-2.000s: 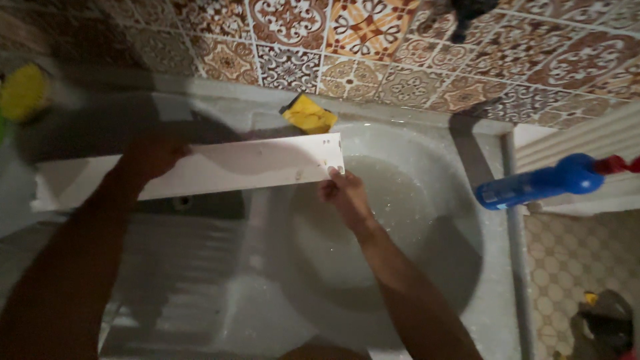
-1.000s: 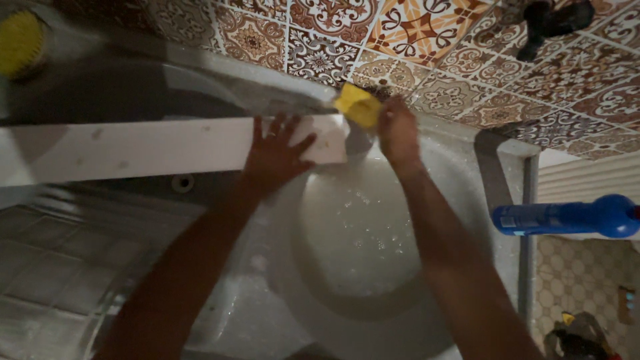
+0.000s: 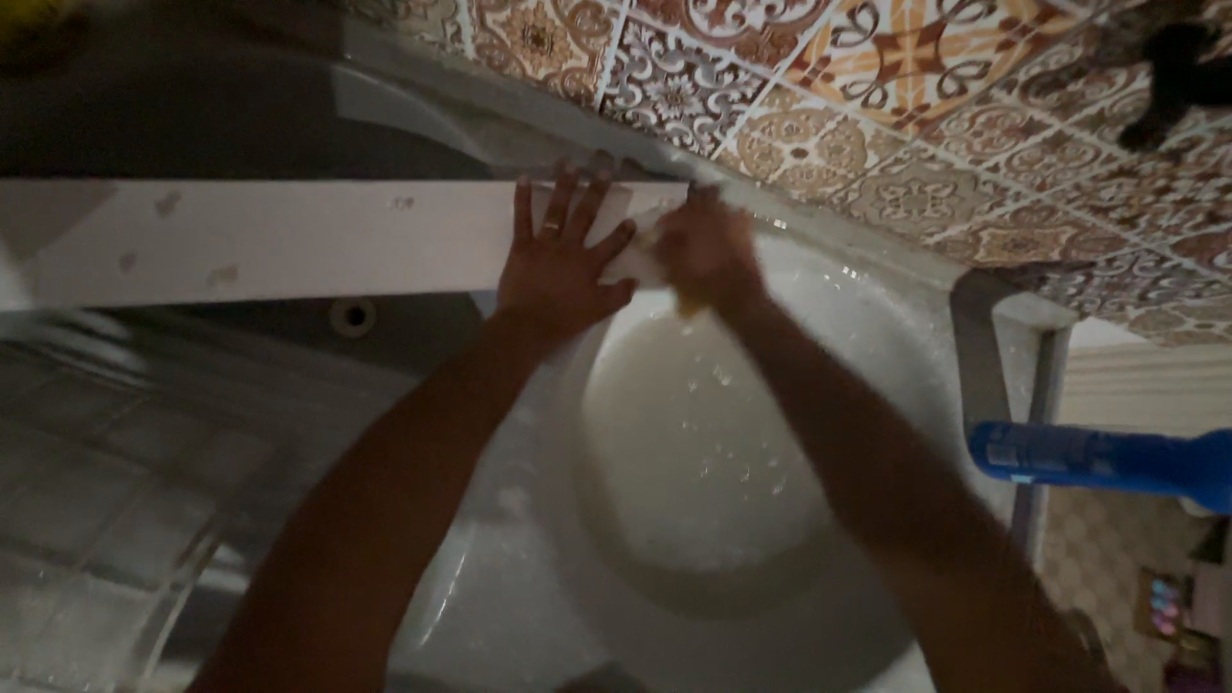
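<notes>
A long white board (image 3: 356, 236) with several darker marks lies across the sink (image 3: 520, 520), reaching past the left edge of the view. Near its right end my left hand (image 3: 568, 265) rests flat on it, fingers spread, a ring on one finger. My right hand (image 3: 707, 250), blurred, is on the board's right end, closed over a yellow sponge (image 3: 688, 303) of which only a small part shows below the fingers. Just under that end is the round basin (image 3: 703, 443) with cloudy water and bubbles.
A drain hole (image 3: 353, 316) shows below the board. The patterned tile wall (image 3: 799, 125) rises behind the sink. At the right edge stands a blue bottle (image 3: 1097, 457). A dark tap (image 3: 1169, 82) is at the upper right, and a yellow thing (image 3: 34, 29) at the upper left.
My right hand, at the board's end two seconds ago, took the yellow sponge from the sink's back ledge and has come onto the board with it. My left hand moved right along the board.
</notes>
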